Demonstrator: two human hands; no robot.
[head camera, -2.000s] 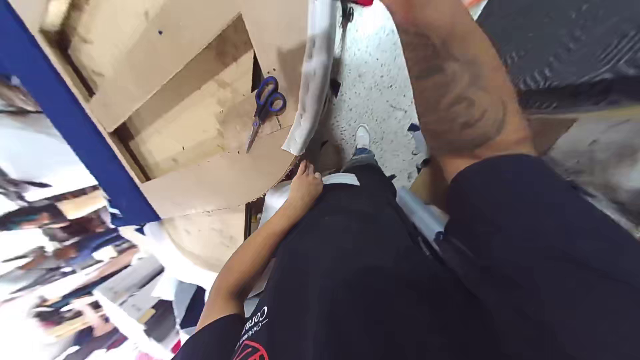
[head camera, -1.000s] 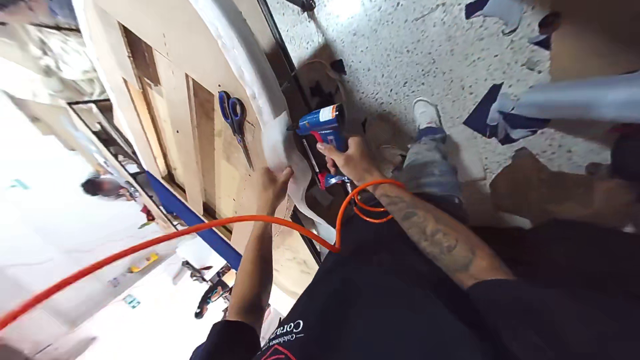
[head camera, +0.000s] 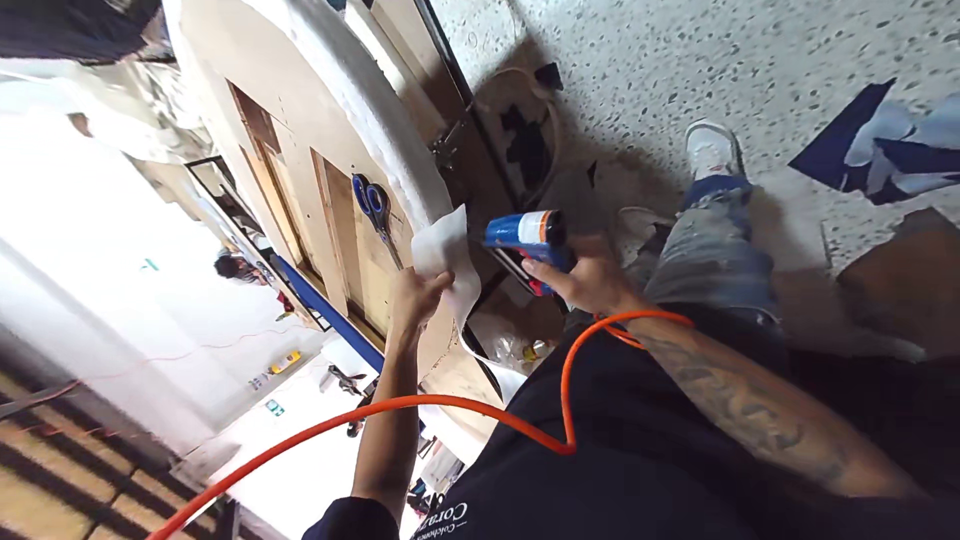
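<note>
My right hand (head camera: 589, 279) grips a blue pneumatic staple gun (head camera: 529, 234), held just right of the curved edge of a wooden furniture frame (head camera: 300, 97). An orange air hose (head camera: 465, 403) loops over my right forearm and across both arms. My left hand (head camera: 420, 300) pinches a loose flap of white padding strip (head camera: 442, 244) at the frame's rim. The same white padding (head camera: 352, 82) covers the curved edge further up. Blue-handled scissors (head camera: 373, 206) lie on the panel just above my left hand.
Blue and pale fabric scraps (head camera: 840, 150) and brown material (head camera: 907, 277) lie on the speckled floor (head camera: 615, 67). A dark metal bar (head camera: 450, 52) runs beside the frame. A blue strip (head camera: 330, 311) lines its far side. Another person (head camera: 236, 266) is in the background.
The staple gun, in my right hand one second ago, has moved slightly away from the padded edge. My left hand has gone from resting by the edge to holding the padding flap. The view has turned.
</note>
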